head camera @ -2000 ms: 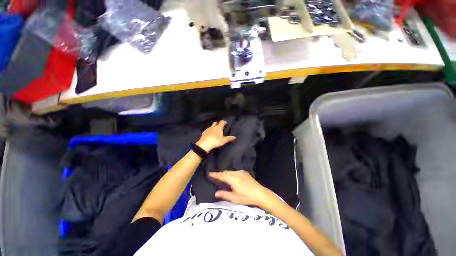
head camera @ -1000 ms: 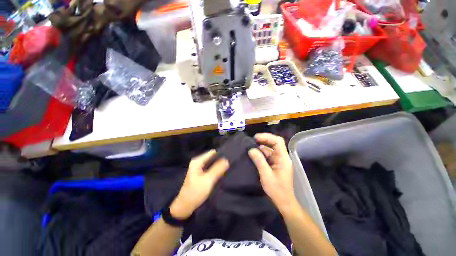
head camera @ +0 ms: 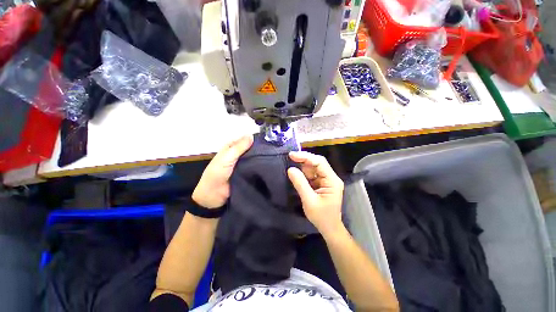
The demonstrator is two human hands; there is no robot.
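A dark garment [head camera: 259,201] runs from my lap up to the button-sewing machine head [head camera: 274,55], its top edge under the small bright button clamp [head camera: 278,134]. My left hand [head camera: 216,177] holds the garment's left side near the edge, with the fingertips close to the clamp. My right hand [head camera: 318,189] pinches the right side just below the clamp, between thumb and fingers. No button can be made out on the cloth; the clamp hides the cloth under it.
A button tray [head camera: 364,82] stands right of the machine, with a red basket [head camera: 402,30] behind. Clear plastic bags [head camera: 137,79] lie on the left tabletop. A blue crate [head camera: 103,213] and a grey bin [head camera: 518,201] with dark garments flank my lap.
The garment's edge has moved up from in front of the table to under the clamp, both hands moving with it. The view has shifted closer to the machine.
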